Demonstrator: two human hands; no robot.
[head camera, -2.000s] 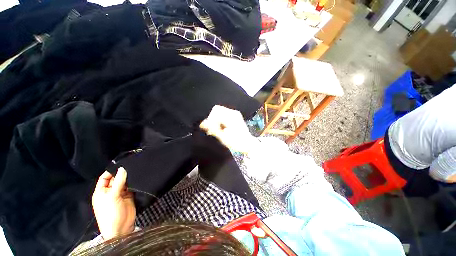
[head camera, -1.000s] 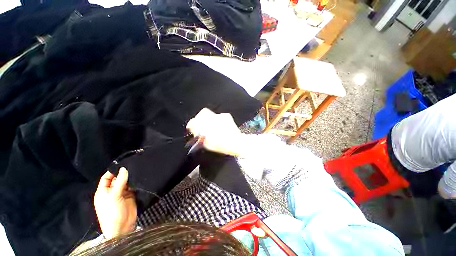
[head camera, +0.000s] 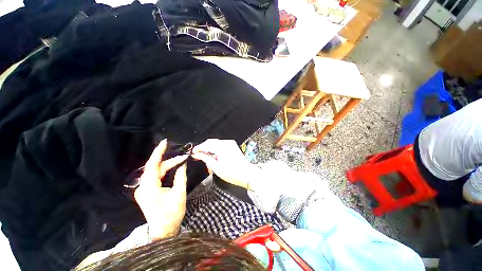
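Note:
A large black garment (head camera: 174, 95) covers the table and hangs over the near edge towards the lap. My left hand (head camera: 163, 188) is at its near edge, thumb and fingers pinching the black cloth edge. My right hand (head camera: 224, 163) is close beside it, fingertips together at the same edge. A small reddish, pointed tool, possibly snips (head camera: 207, 154), shows at the right fingers, mostly hidden. A pale thread end lies on the cloth left of my left hand.
A black heap with cream plaid bands (head camera: 214, 36) lies on the white table (head camera: 264, 79). A wooden stool (head camera: 338, 79) stands right. Farther right are a red plastic stool (head camera: 394, 177), a seated person (head camera: 454, 143) and a blue crate (head camera: 423, 106). A checked apron (head camera: 227, 211) covers the lap.
My left hand has moved right and up along the black edge, close to my right hand. My right hand has shifted slightly down and its fingertips now meet the edge beside the left ones.

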